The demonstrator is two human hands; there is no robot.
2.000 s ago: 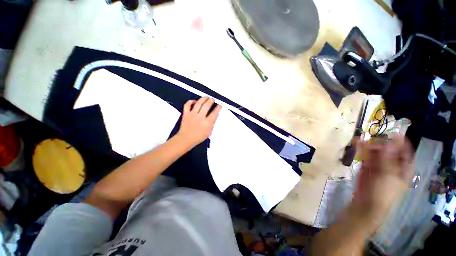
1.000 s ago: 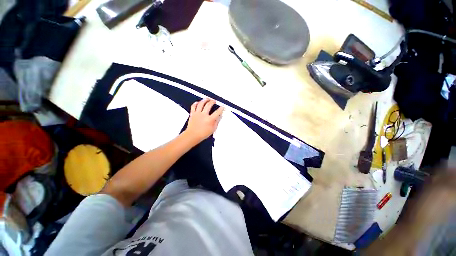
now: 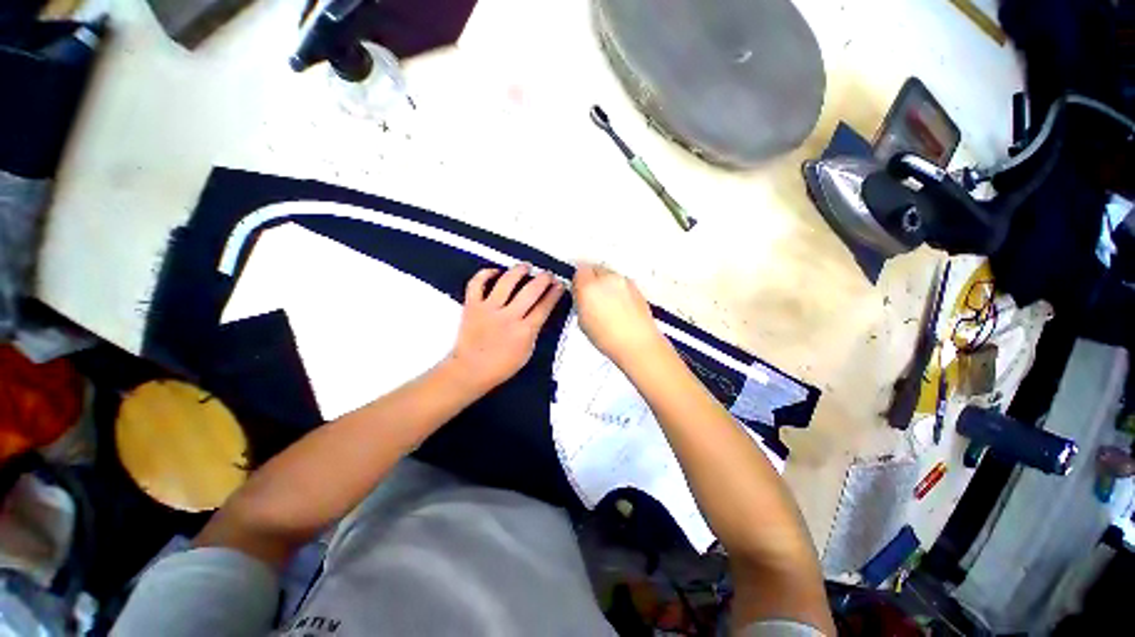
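Observation:
The dark jacket front panel (image 3: 411, 259) lies flat on the table. The white stay tape (image 3: 373, 217) follows its curved far edge, ending near a grey-blue patch (image 3: 762, 395). A white lining piece (image 3: 361, 324) lies on its left part and the white chest piece (image 3: 610, 417) on its right part. My left hand (image 3: 504, 321) rests flat on the panel, fingertips on the tape. My right hand (image 3: 607, 305) is beside it at the tape, fingers curled and closed together. No needle or thread can be made out, so what it pinches is hidden.
Beyond the panel lie a green-handled tool (image 3: 642, 168) and a grey oval pad (image 3: 716, 69). An iron (image 3: 890, 205) stands at the right, with dark shears (image 3: 924, 355) and a dark cylinder (image 3: 1018, 441) nearer. A yellow stool (image 3: 183, 444) is at the left.
My right hand has come from the blurred lower right to the tape beside my left hand. My left hand stays on the panel. The camera view has shifted.

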